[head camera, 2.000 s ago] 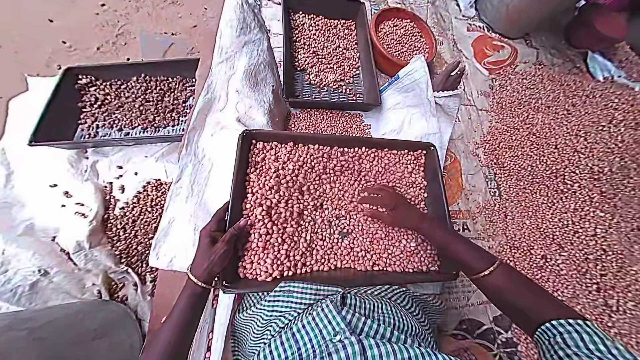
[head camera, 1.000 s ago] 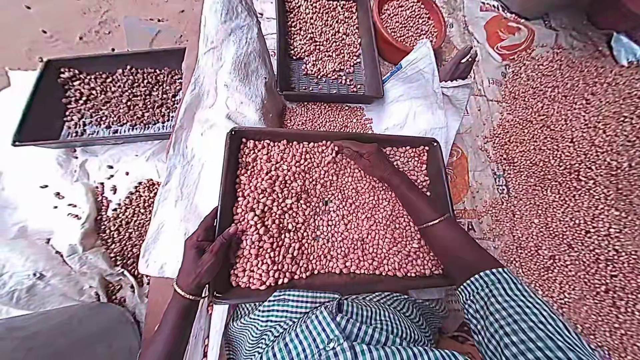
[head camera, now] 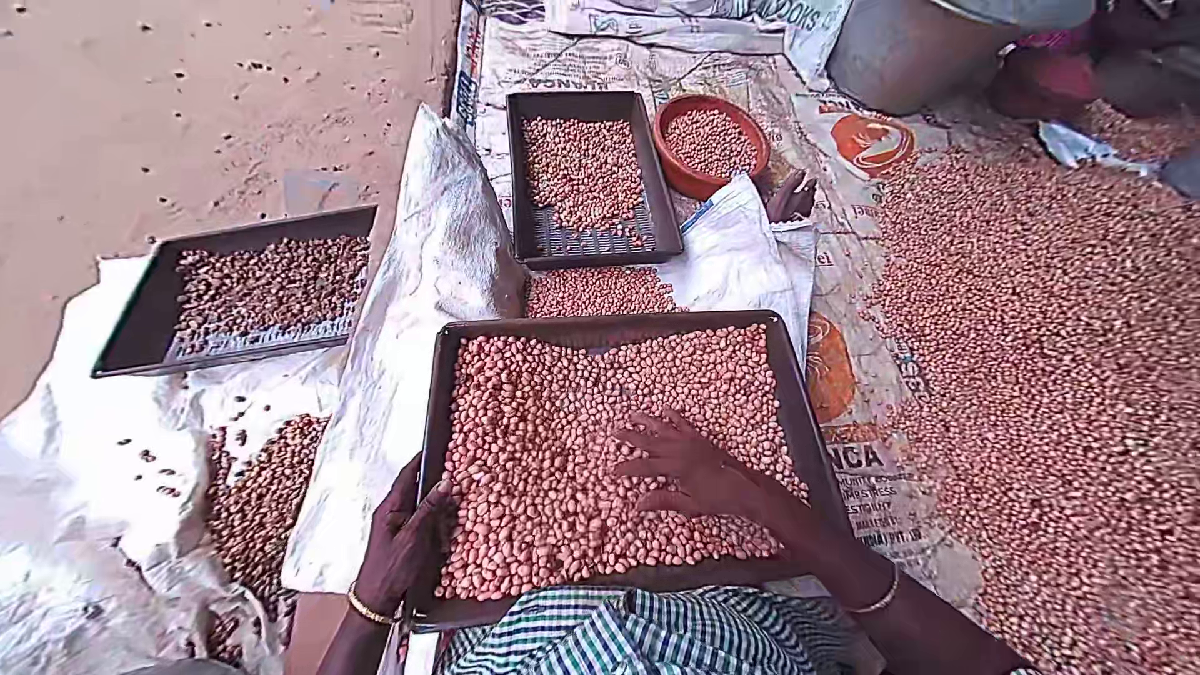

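Note:
A dark rectangular tray (head camera: pixel 614 325) full of pinkish shelled peanuts (head camera: pixel 562 441) rests close against my checked garment. At its left wall, my left hand (head camera: pixel 408 534) grips the rim, thumb over the edge. My right hand (head camera: pixel 689 464) lies with spread fingers on the peanuts, right of the tray's middle, holding nothing that I can see. Beyond the tray, a second dark tray (head camera: pixel 664 187) with a slotted bottom holds fewer peanuts, next to a round reddish-brown bowl (head camera: pixel 664 141) of peanuts.
On the left, another slotted tray (head camera: pixel 141 309) holds darker nuts, above a pile of dark nuts (head camera: pixel 267 497) on white sheeting (head camera: pixel 66 487). A white woven sack (head camera: pixel 412 244) stands between. Peanuts (head camera: pixel 1059 375) spread widely over printed sacks on the right. A large grey vessel (head camera: pixel 900 56) is at the back.
My right hand has moved from the far edge of the peanuts back toward the tray's middle right, its fingers now spread. My left hand stays at the left rim. The view has shifted.

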